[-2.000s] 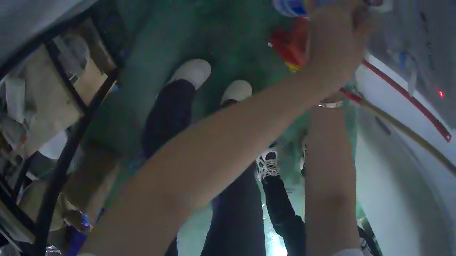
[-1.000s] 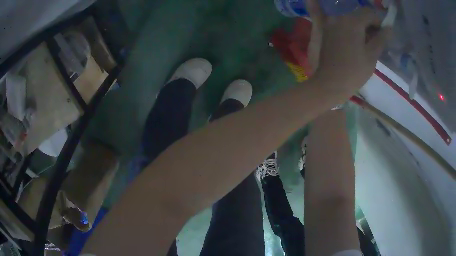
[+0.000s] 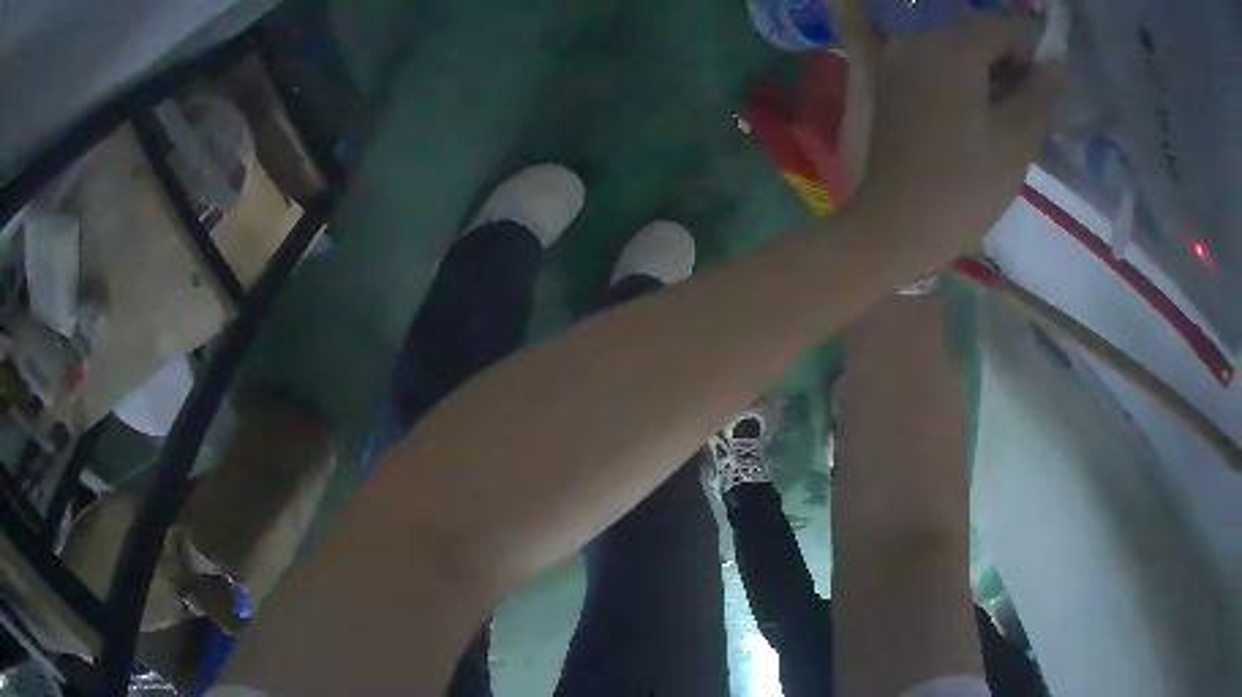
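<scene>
A clear bluish water bottle (image 3: 801,19) with blue on it lies across the top edge, partly cut off. My left hand (image 3: 947,116) is over it, bent towards the white dispenser on the right; its fingertips are hidden or blurred. A finger crosses the bottle; I cannot tell which hand it belongs to. My right forearm rises from the bottom and passes under my left wrist, where a wristband shows. My right hand is almost wholly hidden behind my left, so its grip cannot be seen. The dispenser (image 3: 1158,136) shows a red light.
A red dustpan (image 3: 797,123) with yellow bristles lies on the green floor (image 3: 422,82) beside the dispenser. A wooden handle runs along the right. A dark-framed rack (image 3: 204,409) with cardboard stands left. Another person's shoe (image 3: 742,449) and dark trouser leg are near my feet.
Since two seconds ago, my left hand has shifted slightly right and down, and more of the bottle shows. Since one second ago almost nothing has moved.
</scene>
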